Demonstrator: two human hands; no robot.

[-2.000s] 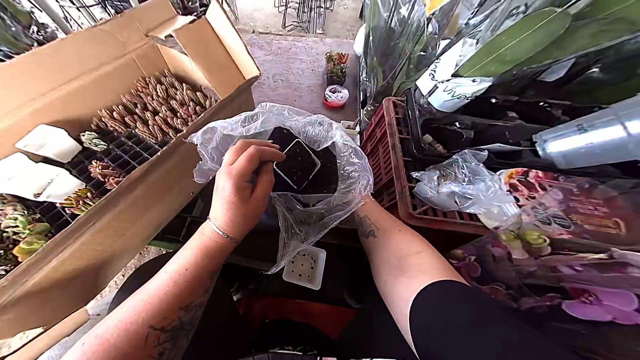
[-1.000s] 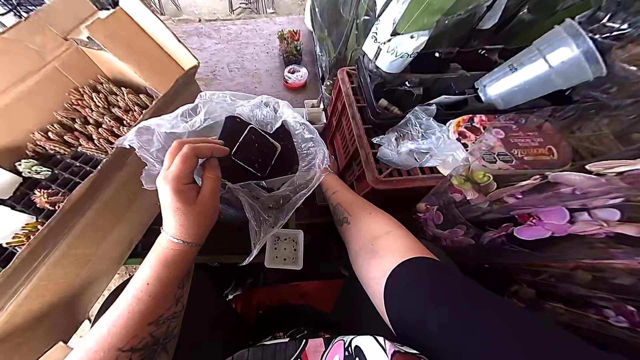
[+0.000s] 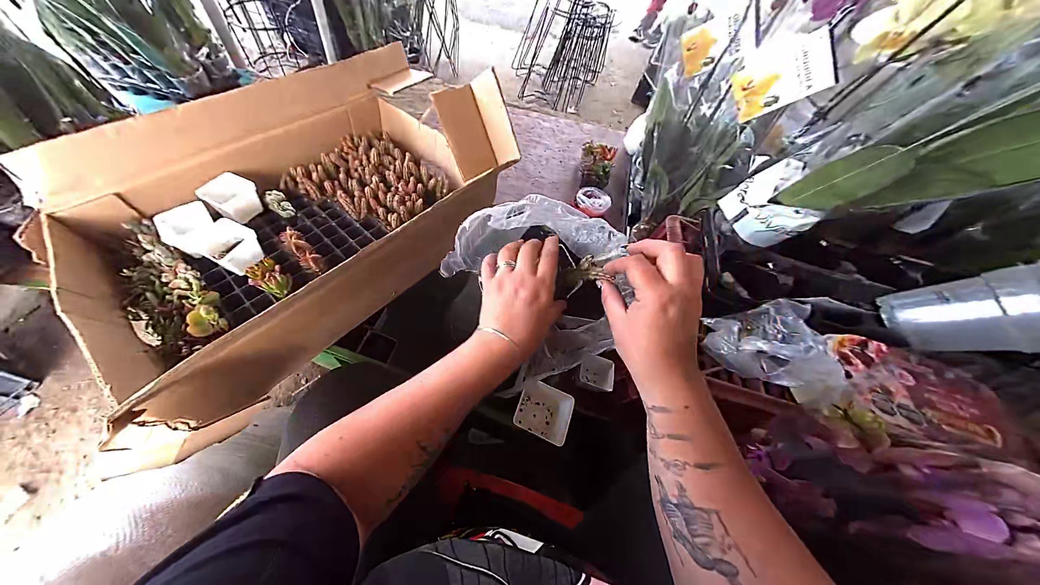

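My left hand (image 3: 522, 291) lies with its fingers over the dark soil at the opening of a clear plastic bag (image 3: 532, 213). My right hand (image 3: 656, 296) pinches a small plant (image 3: 591, 270), whose stems reach leftward over the soil beside my left fingers. The black pot seen earlier is mostly hidden under the hands, so I cannot tell whether my left hand grips it. Below the bag are a white square plastic pot (image 3: 544, 413) with holes in its base and a smaller white pot (image 3: 597, 372).
At left, a long cardboard box (image 3: 276, 341) holds a black cell tray (image 3: 325, 231), succulents (image 3: 370, 179) and white pots (image 3: 231, 195). Wrapped orchids, a stack of clear cups (image 3: 967, 309) and a crumpled plastic bag (image 3: 760, 337) are at right. A red-rimmed tub (image 3: 593, 201) stands ahead.
My right hand has come from the bag's right side to above it and now pinches a plant. My left hand has flattened over the soil. The view has swung left.
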